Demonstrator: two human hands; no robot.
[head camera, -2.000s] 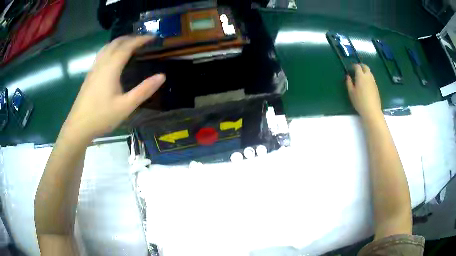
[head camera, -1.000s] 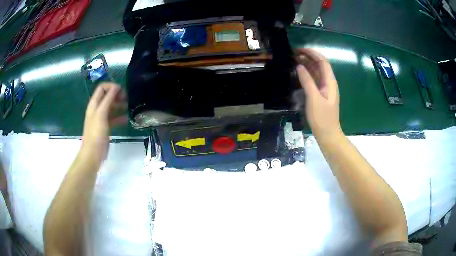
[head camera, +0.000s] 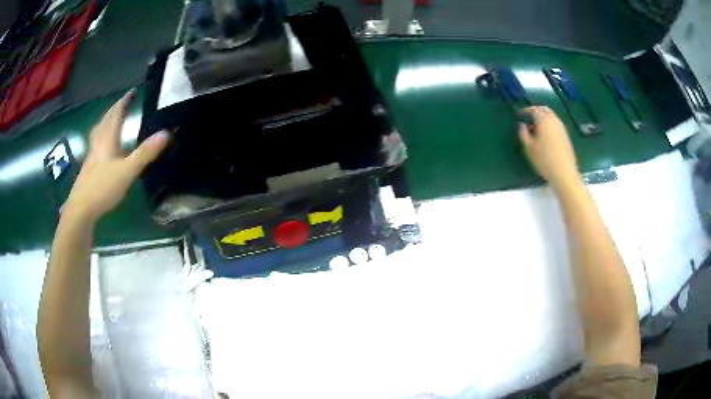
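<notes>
My right hand (head camera: 548, 144) is on the green belt at the right, its fingers closed on the near end of a phone frame (head camera: 511, 86) with a blue patch. My left hand (head camera: 109, 160) is at the left side of the black guard (head camera: 265, 148), thumb and fingers apart, holding nothing. The grey press head (head camera: 238, 54) is down over the guard. The fixture inside is hidden.
More phone frames lie on the green belt, one (head camera: 573, 101) right of my right hand and one (head camera: 58, 160) at the far left. A red emergency stop button (head camera: 292, 234) is on the front panel. White discs (head camera: 359, 255) lie below it. A red tray (head camera: 43, 82) is upper left.
The press head has come down, covering the fixture. My right hand has moved from beside the guard to a frame on the right. My left hand has opened near the guard.
</notes>
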